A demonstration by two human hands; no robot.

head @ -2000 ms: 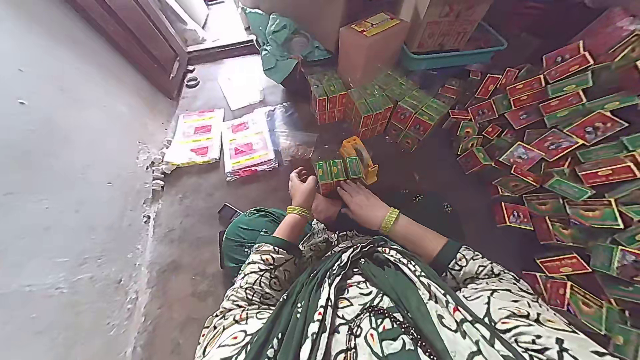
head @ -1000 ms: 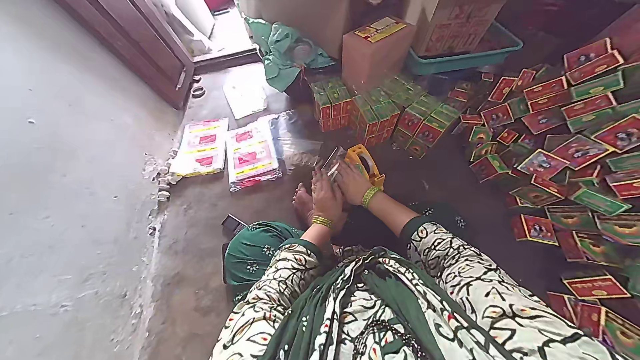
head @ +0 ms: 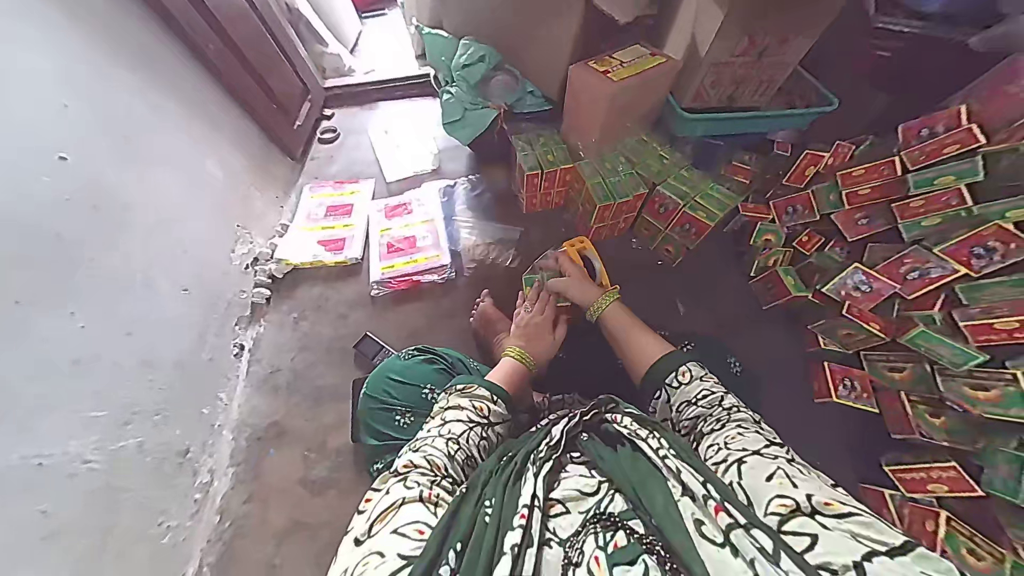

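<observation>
My left hand [head: 538, 326] lies with its fingers extended against a small green box group [head: 531, 280], mostly covered by both hands. My right hand [head: 574, 282] bends over the far right side of the same boxes, beside a yellow tape dispenser [head: 586, 254]. Whether either hand grips the boxes cannot be told. Beyond them stand bundled red and green boxes [head: 612, 196] in clear wrap, with another bundle [head: 542, 172] to their left and one [head: 690, 212] to their right.
Many loose red and green boxes [head: 916, 272] cover the floor at right. Printed plastic packets [head: 410, 240] lie at left. A cardboard carton [head: 616, 96], a teal tray [head: 752, 122] and green cloth [head: 472, 80] are at the back. A phone [head: 372, 349] lies near my knee.
Two seconds ago the green boxes showed between my hands; now my hands cover most of them. My right hand has moved from their near right side to their far side, by the tape dispenser.
</observation>
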